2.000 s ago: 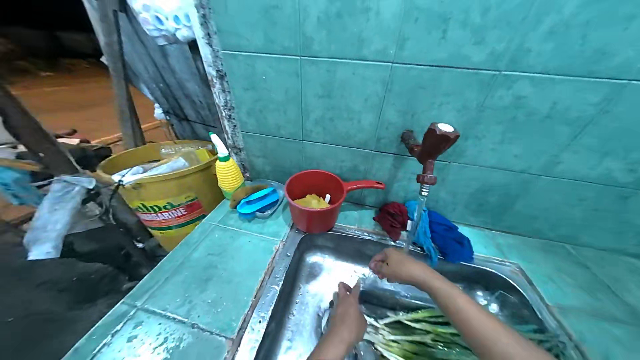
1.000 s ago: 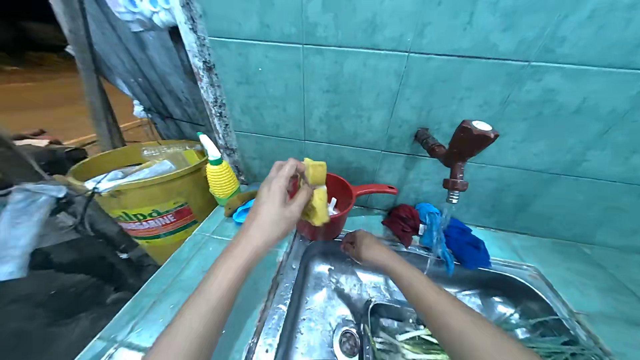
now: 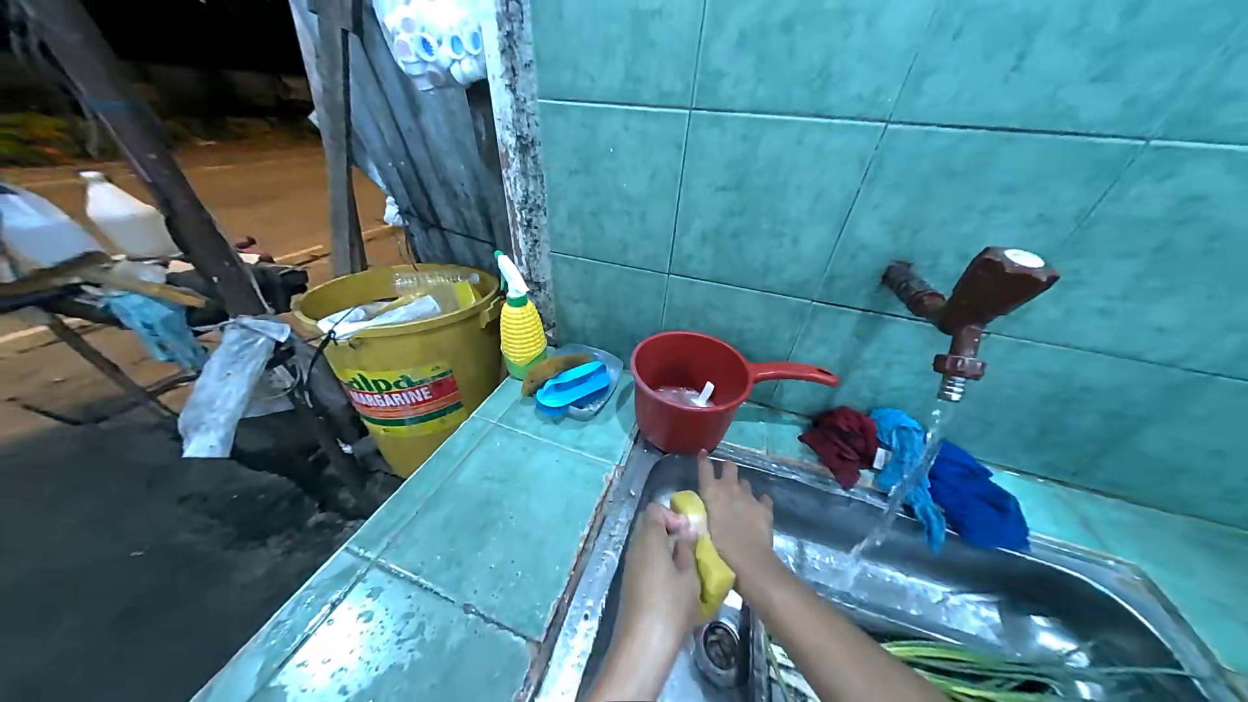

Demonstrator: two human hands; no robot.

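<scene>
Over the left end of the stainless steel sink [image 3: 1082, 575], my left hand [image 3: 663, 575] grips a yellow sponge [image 3: 714, 575]. Beside it my right hand [image 3: 733, 517] has its fingers extended and its palm against the sponge. Just behind them stands a red plastic dipper [image 3: 687, 395] with a white item inside. Water runs from the brown faucet [image 3: 985, 292] into the sink. Green onions [image 3: 955, 663] lie low in the basin, partly hidden by my right forearm.
Maroon [image 3: 843, 444], light blue and dark blue cloths [image 3: 975, 497] lie on the sink's back rim. A blue brush [image 3: 573, 385] in a clear dish and a yellow spray bottle [image 3: 523, 327] stand at the counter's far corner. Left of the counter is a large yellow bucket [image 3: 409, 361].
The yellow sponge, raised near the dipper one second ago, has come down over the sink with my left hand. My right hand has come together with it.
</scene>
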